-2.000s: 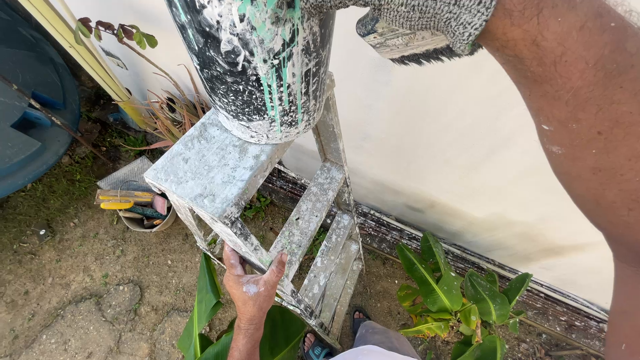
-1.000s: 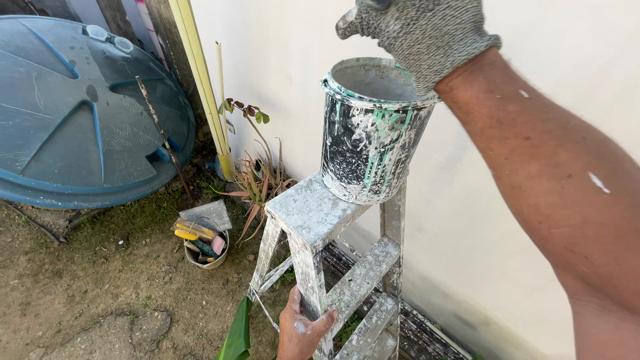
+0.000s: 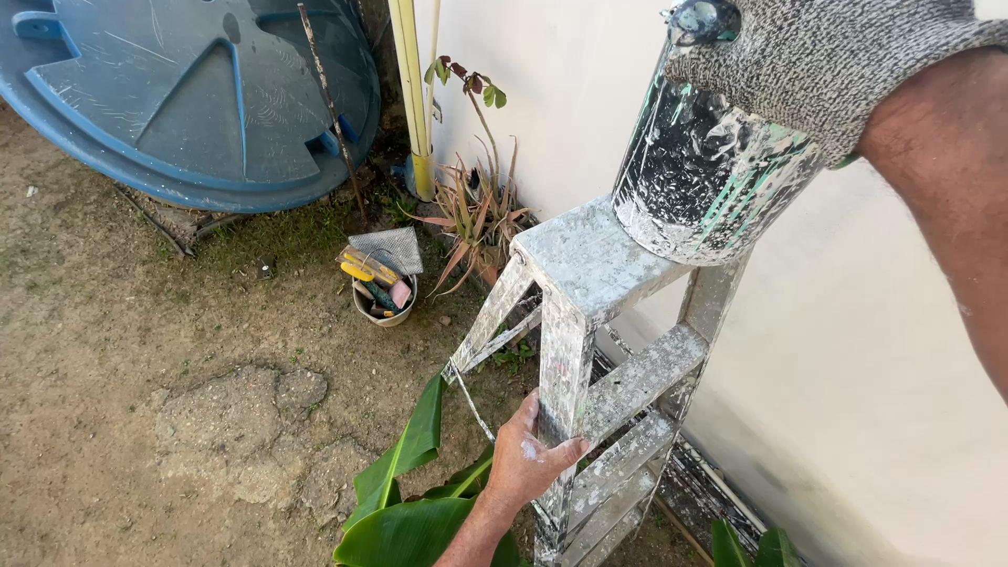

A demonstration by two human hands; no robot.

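A paint-spattered metal stepladder stands beside the pale wall. My bare left hand grips its near side rail below the top platform, with paint smears on the skin. On the platform rests a black bucket, covered in white and green drips. My right hand, in a grey knit glove, is over the bucket's upper edge, covering much of the rim. A rounded, paint-smeared dark shape shows at the glove's left end; whether it is a fingertip or a held thing is unclear. The inside of the bucket is hidden.
A pale wall rises at right. On the dirt ground sits a small bucket of tools, near spiky plants. A large blue plastic lid, yellow poles and a thin stick are at upper left. Banana leaves touch the ladder area.
Two seconds ago a brush showed at my gloved right hand; its bristles are not visible now. From one second ago, that hand has come down onto the bucket's rim. My left hand stays on the ladder.
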